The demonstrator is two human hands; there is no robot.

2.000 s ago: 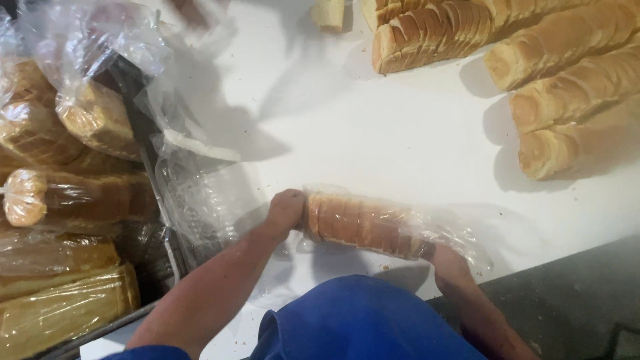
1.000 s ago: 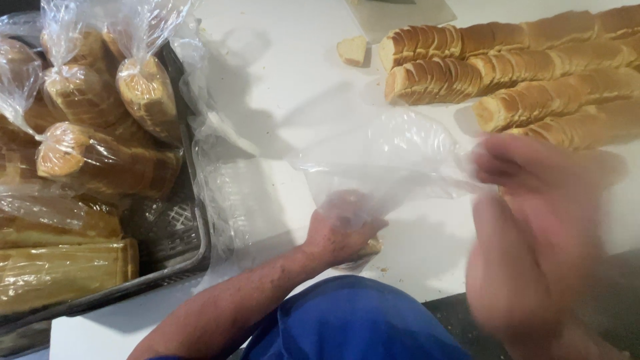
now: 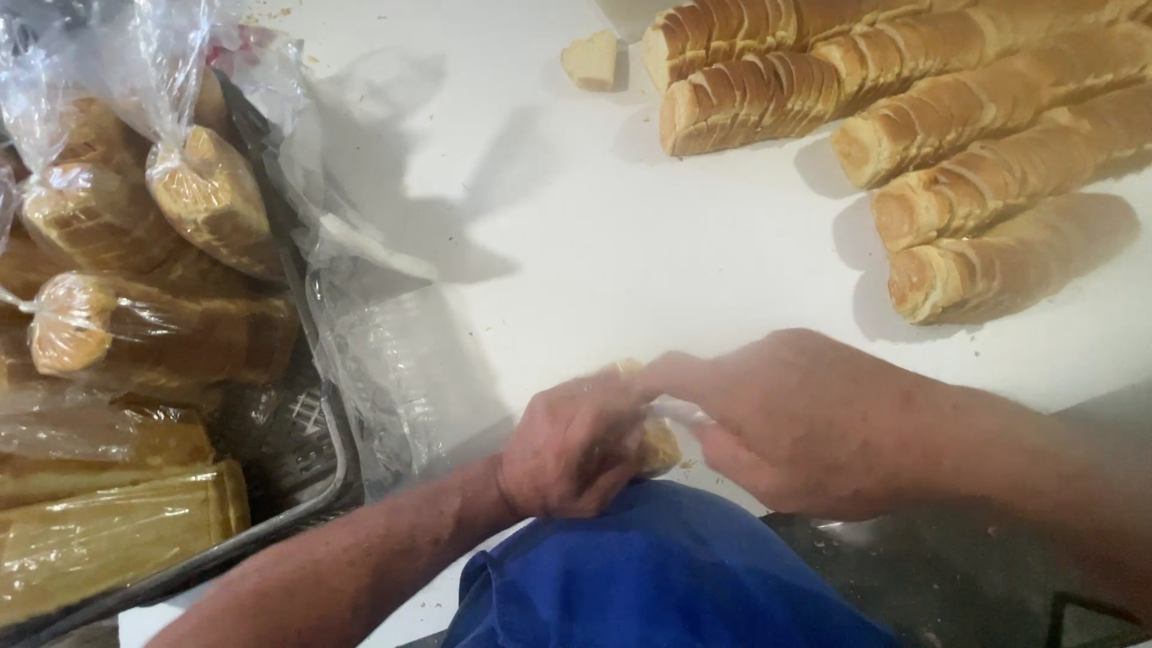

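Note:
At the near edge of the white table, my left hand (image 3: 580, 445) grips the gathered neck of a clear plastic bag around a sliced loaf (image 3: 660, 446). Most of that loaf lies hidden under my left hand and against the blue garment. My right hand (image 3: 792, 418) is just to the right, its thumb and forefinger closed on the twisted plastic (image 3: 681, 411) of the bag. Rows of unbagged sliced loaves (image 3: 981, 126) lie at the upper right, beyond my right hand.
A black plastic crate (image 3: 337, 441) on the left holds several bagged loaves (image 3: 211, 202). Clear empty bags (image 3: 382, 360) lie along the crate's right rim. A single bread piece (image 3: 590, 61) lies on the table (image 3: 576, 225) near the top, left of the unbagged loaves.
The loaf lay lengthwise between my hands with its bag loose; now the bag's neck is gathered and twisted. My right hand has come in from the right to meet my left.

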